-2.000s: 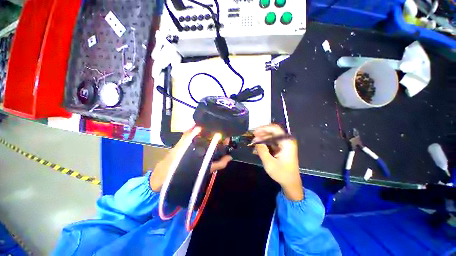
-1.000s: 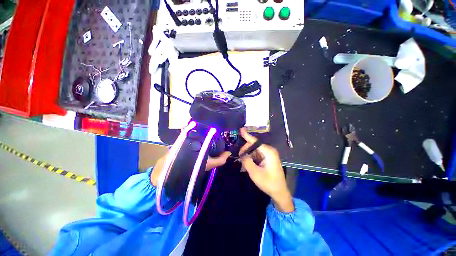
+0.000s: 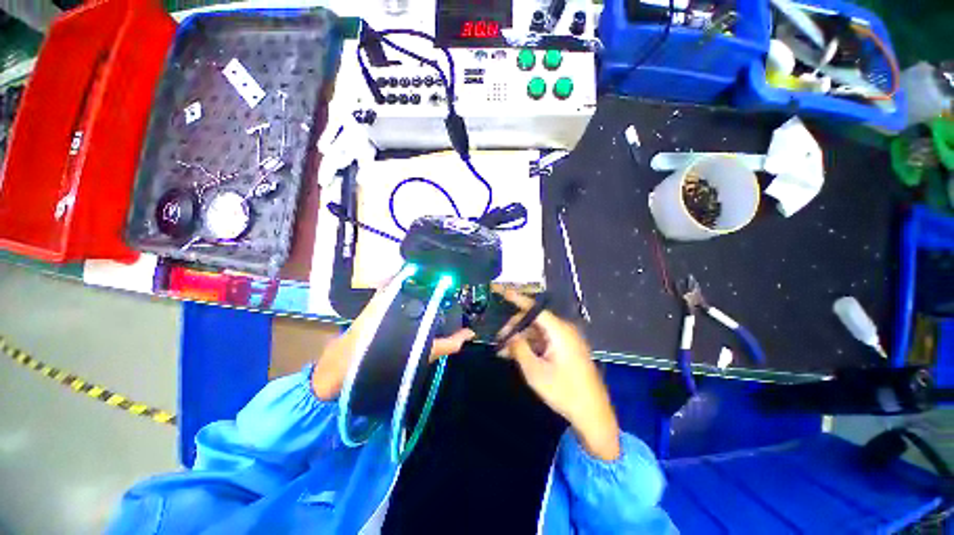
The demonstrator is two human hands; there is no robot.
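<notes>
A black headset [image 3: 451, 247] is held over the bench's front edge, one ear cup uppermost, its cable on the paper sheet [image 3: 371, 251]. Its two headband light tubes [image 3: 415, 361] glow cyan. Small wired parts [image 3: 476, 301] show just below the upper cup. My left hand [image 3: 337, 358] holds the headset from the left and behind, partly hidden, with fingertips showing right of the band. My right hand [image 3: 554, 361] is right of the headset and holds a thin dark stick-like thing [image 3: 523, 320] close to the wired parts. Its tip cannot be made out.
The headset tester [image 3: 492, 99] with red digits stands behind the sheet. The parts tray [image 3: 232, 136] and red bin [image 3: 78, 136] are left. A white cup of screws [image 3: 732, 199], tweezers-like stick [image 3: 573, 261] and side cutters [image 3: 690, 303] lie right. The electric screwdriver [image 3: 858, 392] is far right.
The tube glow has turned from pinkish white to purple, then cyan. My right hand has moved in nearer the headset with the dark thing. The view has shifted, showing the tester's digits.
</notes>
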